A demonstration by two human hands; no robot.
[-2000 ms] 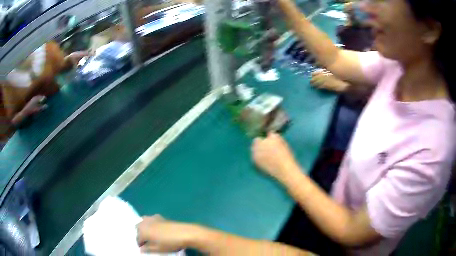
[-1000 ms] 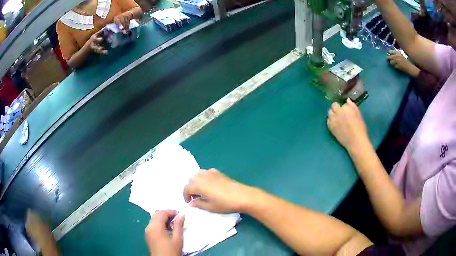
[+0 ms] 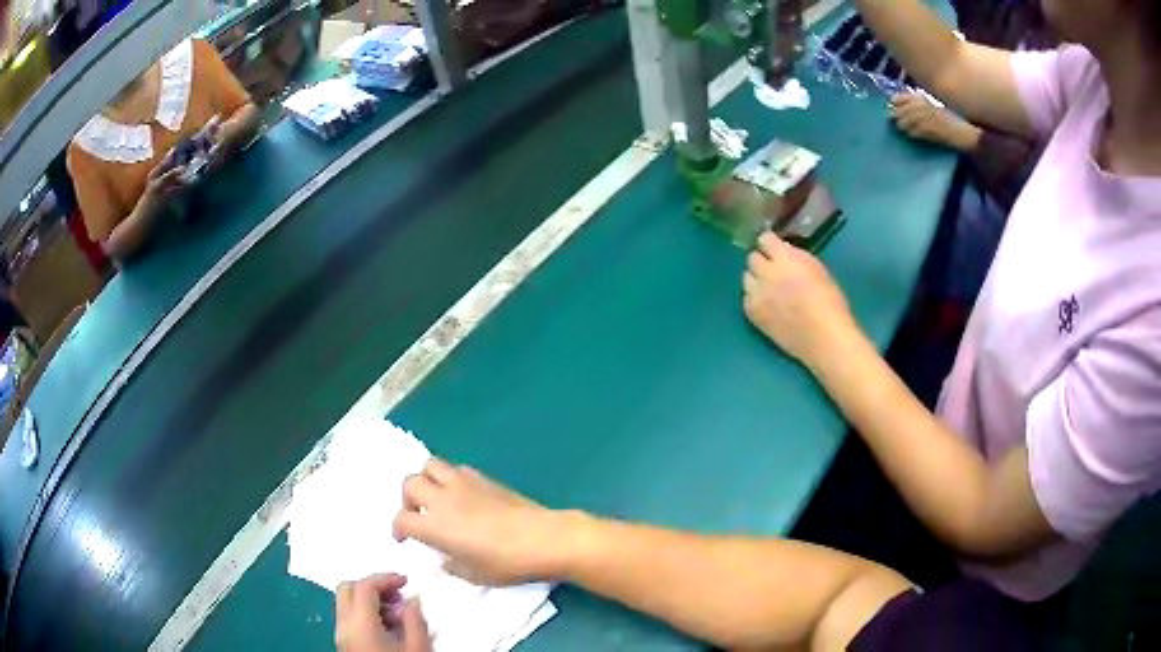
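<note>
A loose, fanned stack of white sheets lies on the green bench at the lower left, against the pale rail. My right hand lies on the right side of the stack, palm down, with its fingers bent over the sheets. My left hand is at the near edge of the stack, cut off by the bottom of the picture, with thumb and fingers curled. The white sheets blur together, so whether either hand pinches a sheet is not clear.
A neighbour in pink sits at the right, one hand at a fixture under a green press. A dark green conveyor runs left of the rail. Across it, a person in orange holds a small item near pale stacks.
The view has swung back left since one second ago. My hands stay at the stack, the right fingers now more spread. A blurred arm at the lower left is gone from view.
</note>
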